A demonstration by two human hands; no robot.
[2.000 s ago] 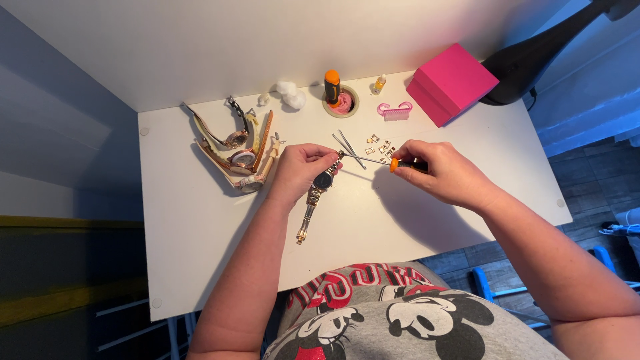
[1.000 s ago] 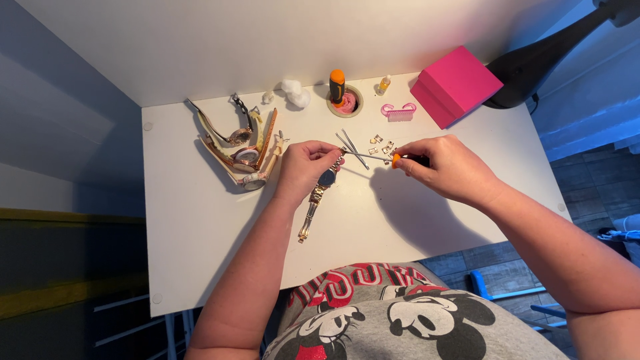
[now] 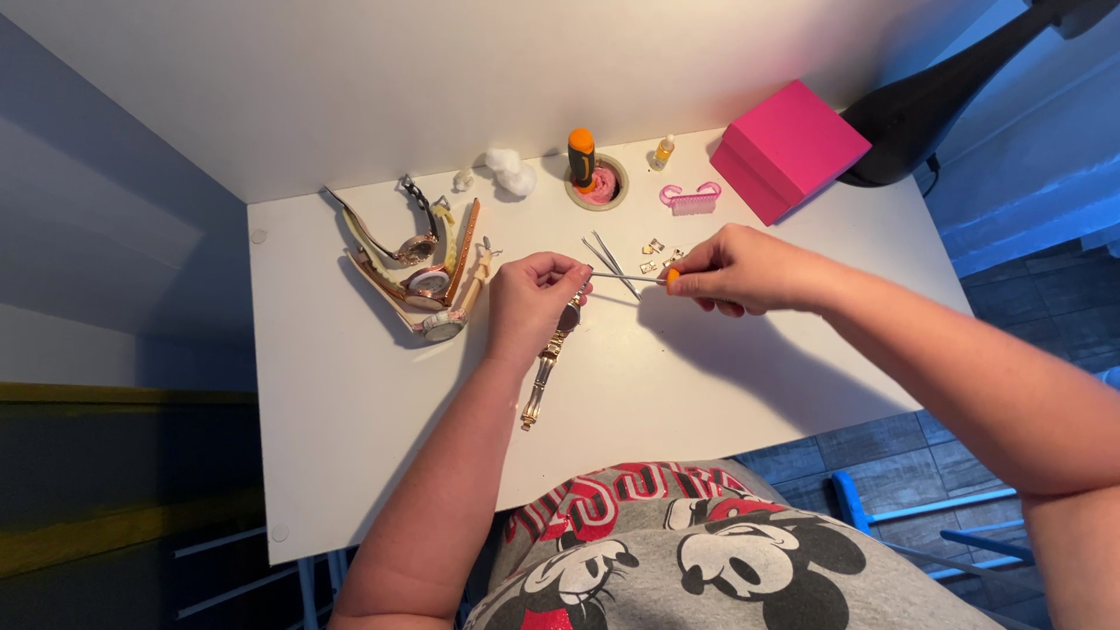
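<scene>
My left hand (image 3: 540, 302) grips the upper end of a metal-bracelet wristwatch (image 3: 544, 372), whose dark face shows beside the fingers and whose bracelet hangs toward the table's front. My right hand (image 3: 744, 273) is closed around a screwdriver (image 3: 632, 277) with an orange and dark handle. Its thin shaft points left, and the tip meets the bracelet end at my left fingertips; the exact contact is too small to tell. Metal tweezers (image 3: 604, 252) lie just behind the shaft. Several small gold-coloured bracelet links (image 3: 649, 266) lie near my right fingers.
Several strap watches (image 3: 429, 284) stand at the left. Along the back are cotton wool (image 3: 511, 173), a round container (image 3: 600, 197) with an orange-and-black handled tool, a small bottle (image 3: 663, 153), a pink nail brush (image 3: 691, 199), a pink box (image 3: 792, 153) and a black vase-like object (image 3: 927, 105).
Both hands keep their holds on the watch and the screwdriver. Nothing on the table has plainly moved.
</scene>
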